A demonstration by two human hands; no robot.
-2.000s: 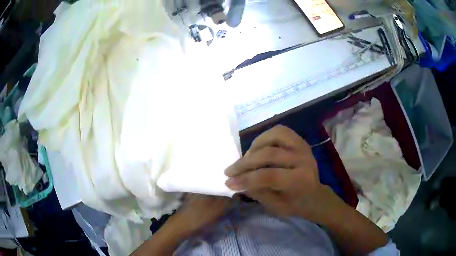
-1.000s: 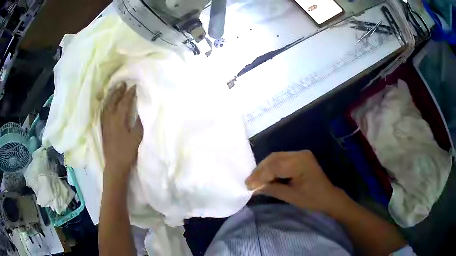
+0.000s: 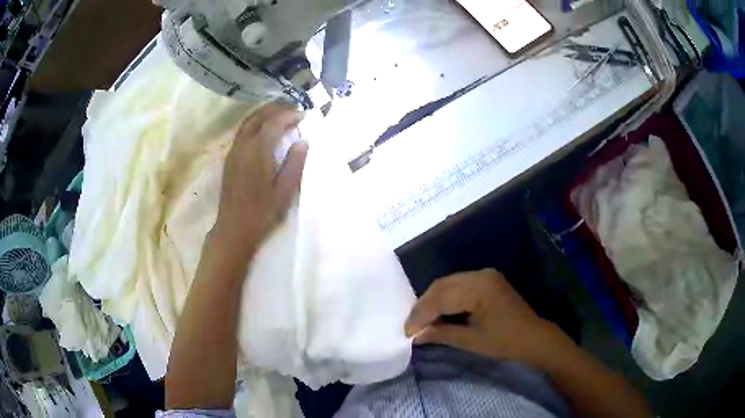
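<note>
The cream cloth [image 3: 343,310] lies heaped on the machine table and hangs over its front edge. My left hand [image 3: 263,171] lies flat on the cloth with its fingertips just before the presser foot [image 3: 314,98]; thumb and fingers are apart. My right hand [image 3: 470,314] pinches the cloth's corner near my lap. The sewing machine head [image 3: 245,49] stands over the cloth's far edge. Bright lamp light washes out the cloth near the needle, so its edge there is hard to see.
A dark strip [image 3: 425,112] lies right of the needle. A smartphone [image 3: 510,24] lies at the back. Snips and small tools [image 3: 608,55] are at table right. A dark red bin [image 3: 694,155] holds crumpled cloth [image 3: 653,253]. A teal fan [image 3: 23,255] and basket [image 3: 114,359] are at left.
My left hand has come onto the cloth and then moved forward and right to the presser foot. My right hand still pinches the corner, now lower down. The machine head has come into fuller view.
</note>
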